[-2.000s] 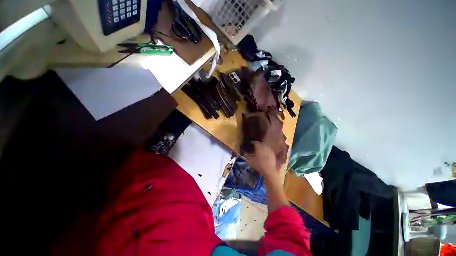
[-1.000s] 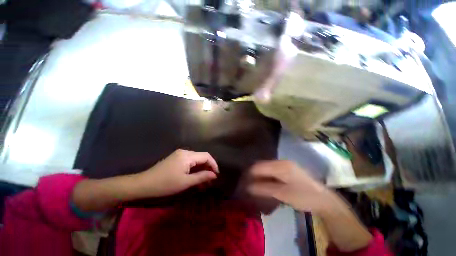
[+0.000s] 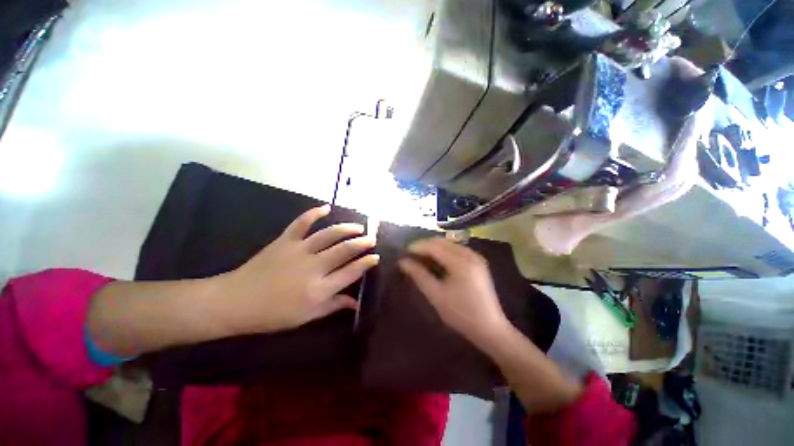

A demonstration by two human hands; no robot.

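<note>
The dark garment panel [image 3: 235, 226] lies flat on the machine table, reaching the lap edge. A brown, thinner cloth piece [image 3: 418, 340] lies over its right half. A narrow pale strip [image 3: 369, 248] stands out between the two. My left hand [image 3: 296, 270] is flat on the panel, fingers spread, fingertips at the pale strip. My right hand [image 3: 457, 283] is on the brown piece, thumb and fingers curled near its upper edge; whether they pinch it is unclear. The sewing machine head [image 3: 522, 148] is just beyond; its needle is hidden.
The white machine table [image 3: 113, 131] extends left and behind the panel. Green thread snips [image 3: 618, 305] lie right of the machine. Dark cloth pieces [image 3: 670, 401] are heaped at the lower right, near a pale crate [image 3: 753, 357].
The view has turned from the side board to the machine. My left hand has moved up onto the panel beside the pale strip. My right hand has moved up over the brown piece.
</note>
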